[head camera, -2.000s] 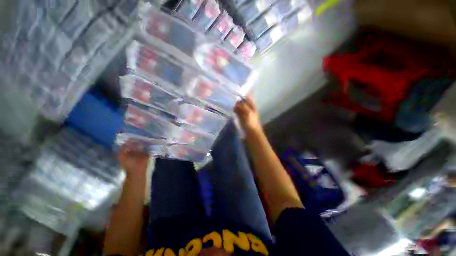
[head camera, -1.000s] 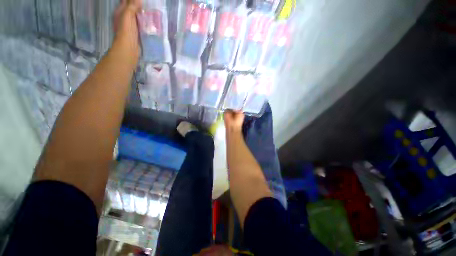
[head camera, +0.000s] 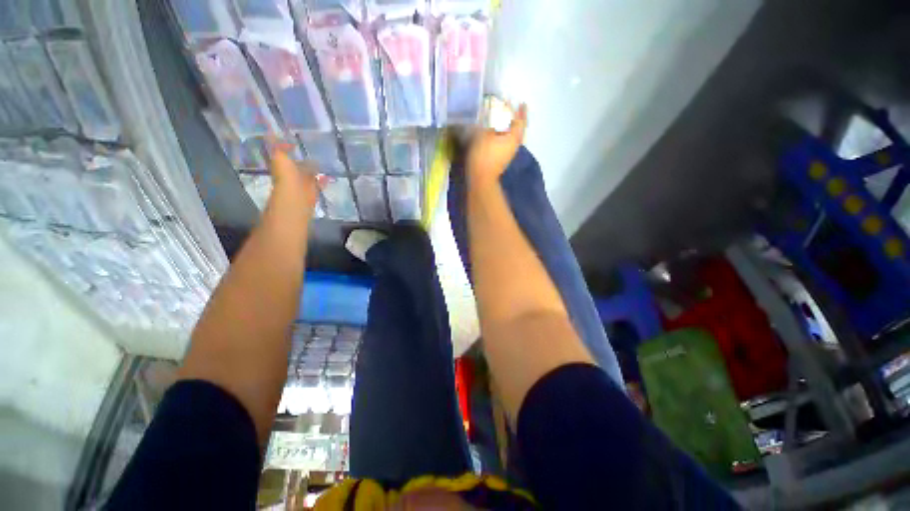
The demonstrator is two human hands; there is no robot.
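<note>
A clear tray of bagged flat products [head camera: 344, 75], pinkish-red at one end and bluish-grey at the other, lies at the top centre. More bagged products show in rows just below it. My left hand [head camera: 294, 180] is over the lower rows, blurred, fingers apart, holding nothing visible. My right hand [head camera: 496, 148] is beside the tray's lower right corner, fingers apart and curled upward. A small white patch shows between its fingers; I cannot tell what it is.
Stacks of clear trays [head camera: 95, 225] stand at the left. A blue flat thing [head camera: 334, 297] and another tray stack [head camera: 324, 354] lie lower centre. A yellow line [head camera: 436, 185] runs along the floor. A green item [head camera: 698, 399], red things and a blue frame [head camera: 848, 215] are at right.
My left hand has come down from the tray's upper left side and is off its edge. My right hand has moved up and slightly right, opening away from the near edge. The tray now sits higher in view.
</note>
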